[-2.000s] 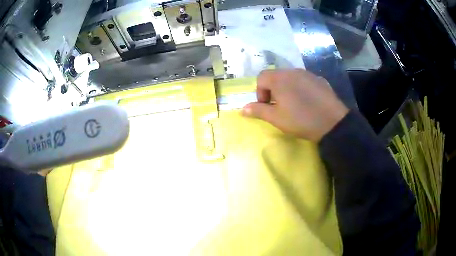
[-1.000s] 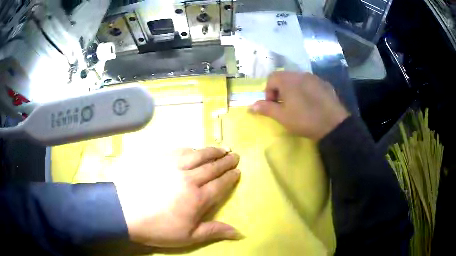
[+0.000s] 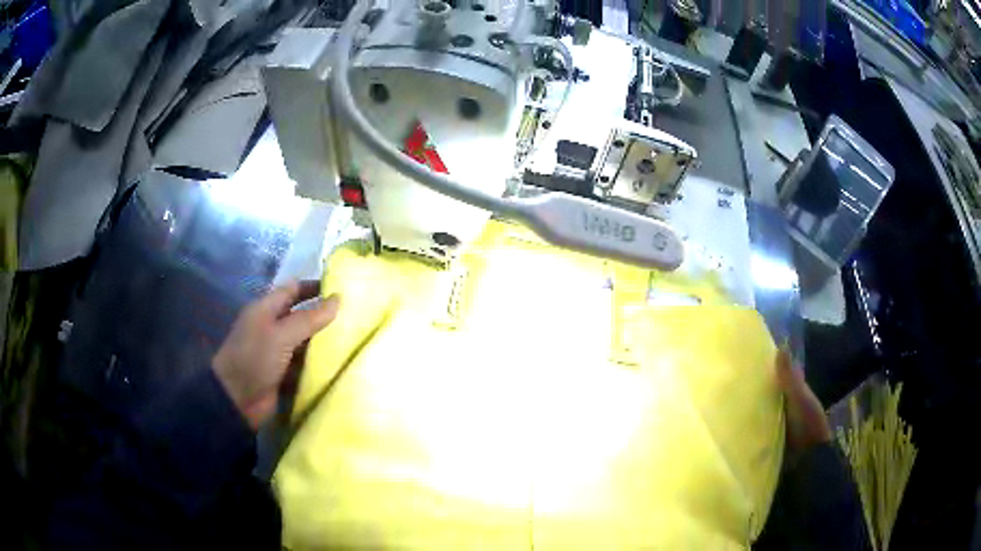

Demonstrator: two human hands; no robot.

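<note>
The large yellow bag body point(image 3: 688, 398) lies spread in front of me, its middle washed out by glare. Two short strap ends with stitch lines show near its upper part, one left point(image 3: 450, 296) and one right point(image 3: 624, 328). Its upper edge lies under the sewing head point(image 3: 430, 129). My left hand point(image 3: 264, 350) holds the bag's upper left edge between thumb and fingers. My right hand point(image 3: 801, 404) is at the bag's right edge, with its fingers partly hidden and its sleeve dark. The LED lamp point(image 3: 608, 231) covers part of the bag's upper edge.
Grey sheets point(image 3: 81, 194) lie at the upper left beside the shiny metal table point(image 3: 172, 291). The tilted control panel point(image 3: 834, 194) stands at the right. A bundle of thin yellow strips point(image 3: 877, 463) stands at the lower right. The lamp's neck curves down across the sewing head.
The view has shifted back and shows more of the machine. My left hand has moved from flat on the bag to its left edge. My right hand has moved from the upper edge to the right side.
</note>
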